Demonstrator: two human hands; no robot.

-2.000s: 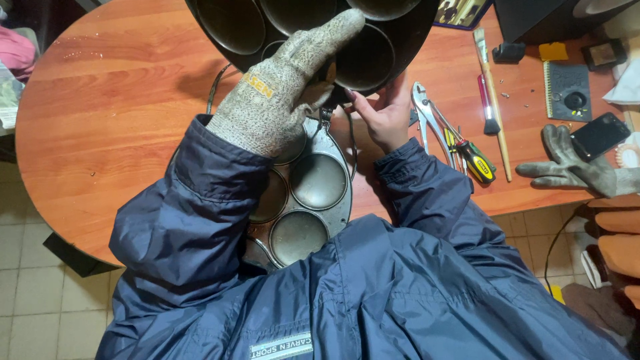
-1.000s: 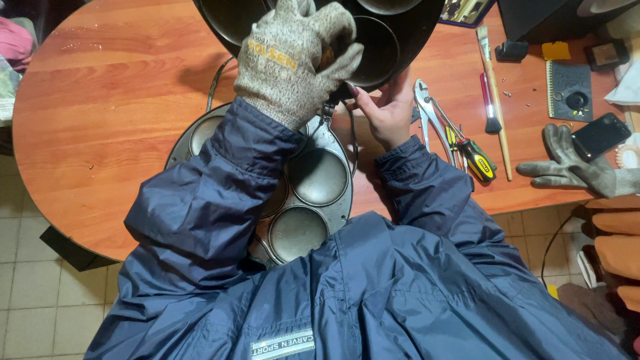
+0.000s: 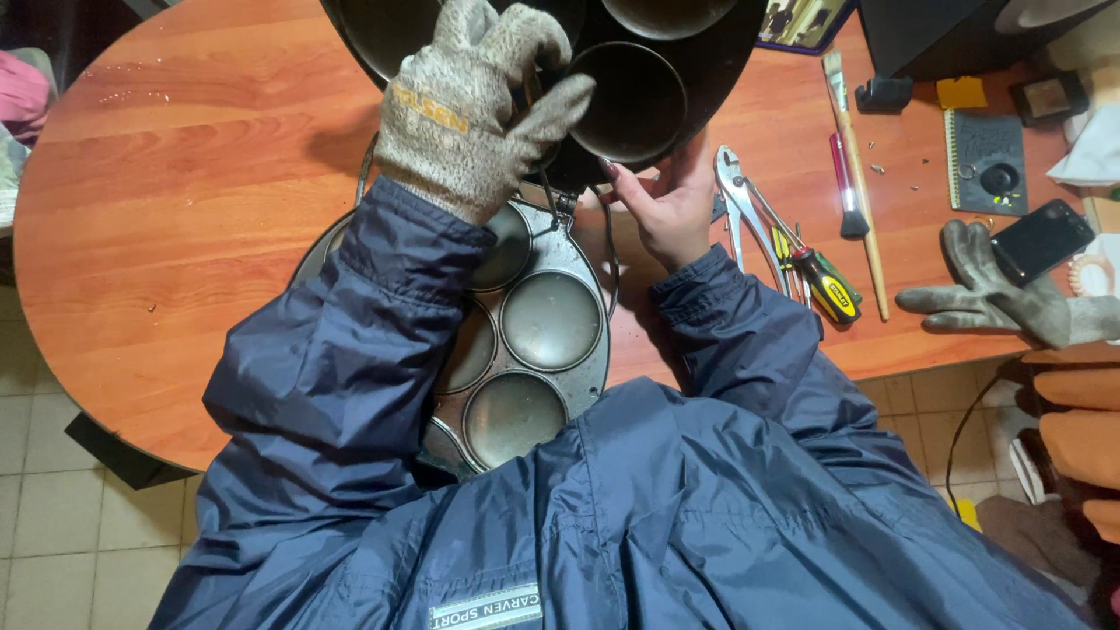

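A dark metal plate with round hollows (image 3: pixel 632 103) is tilted up at the top of the view. A matching grey metal plate (image 3: pixel 551 320) lies below it on the table, joined near a small hinge (image 3: pixel 566 206). My left hand (image 3: pixel 477 109), in a speckled grey work glove, is in front of the raised plate with fingers bent around something thin, perhaps a tool; its fingertips are partly hidden. My bare right hand (image 3: pixel 669 206) holds the raised plate's lower right edge, thumb in front, other fingers hidden behind it. A dark cable (image 3: pixel 612 262) hangs between the plates and my right hand.
Slip-joint pliers (image 3: pixel 744 206) and a yellow-black screwdriver (image 3: pixel 827 284) lie right of my right hand. Beyond are a makeup brush (image 3: pixel 847 188), a long wooden paintbrush (image 3: pixel 856 175), small screws (image 3: pixel 877 169), a spiral notebook (image 3: pixel 989 162), a phone (image 3: pixel 1043 241) and a grey glove (image 3: pixel 989 293).
My gloved left hand has moved a little to the left and its fingers have changed from extended to bent. My right hand stays at the raised plate's edge.
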